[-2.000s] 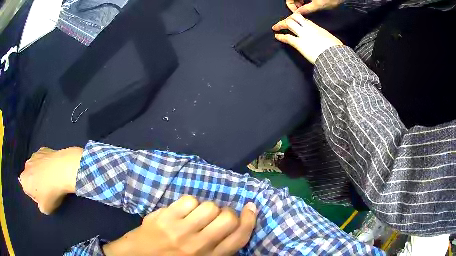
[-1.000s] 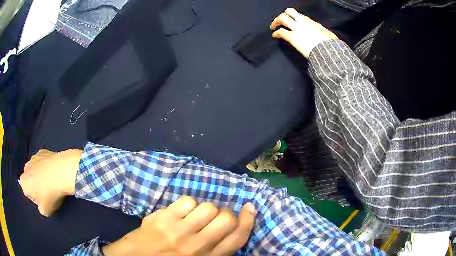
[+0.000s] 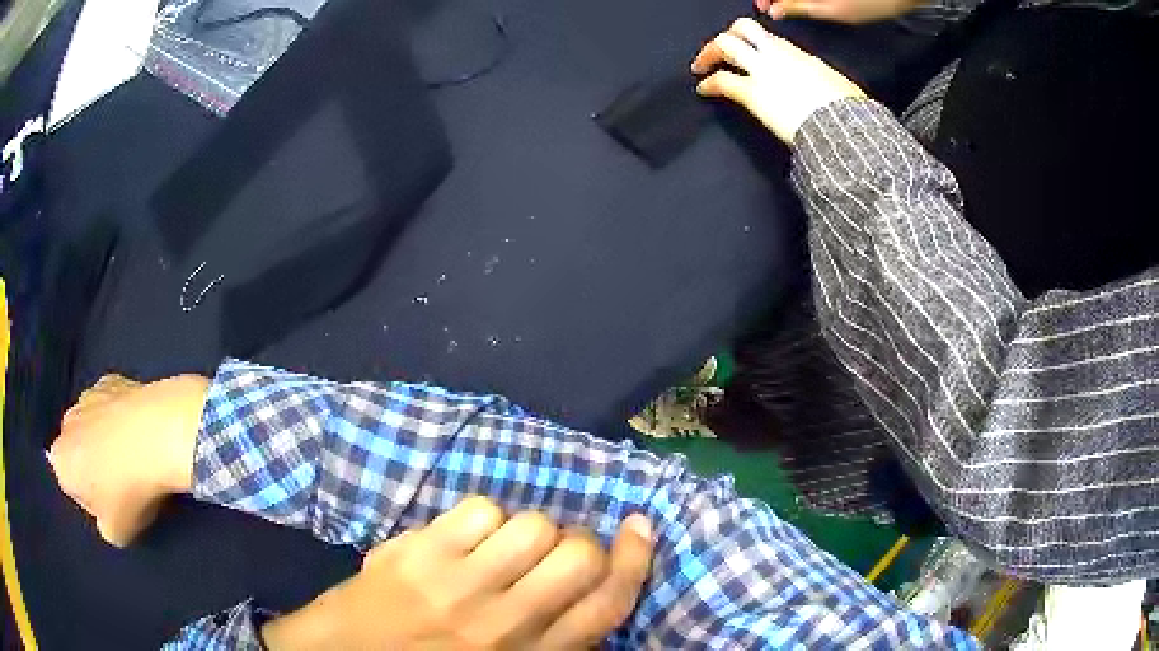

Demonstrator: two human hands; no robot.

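Note:
My right hand (image 3: 127, 458) lies at the left on the dark table cover (image 3: 610, 293). It is bent at the wrist, its fingers tucked out of sight. My right forearm, in a blue-checked sleeve (image 3: 420, 452), crosses the lower picture. My left hand (image 3: 477, 579) rests with curled fingers against that sleeve, at the bottom centre; no cloth is seen pinched in it. A dark cloth strip (image 3: 292, 286) lies in a bent loop on the cover, beyond my right forearm, touched by neither hand.
Another person's striped sleeve (image 3: 890, 254) and hand (image 3: 775, 83) are at the right, on a dark strip (image 3: 655, 121); their other hand shows at the top edge. A clear plastic bag (image 3: 223, 51) and white sheet (image 3: 102, 64) lie top left. A yellow strip (image 3: 10, 509) edges the left.
My hands and forearm have stayed in place. The other person's far hand left the picture and is back at the top edge; their near hand has shifted slightly.

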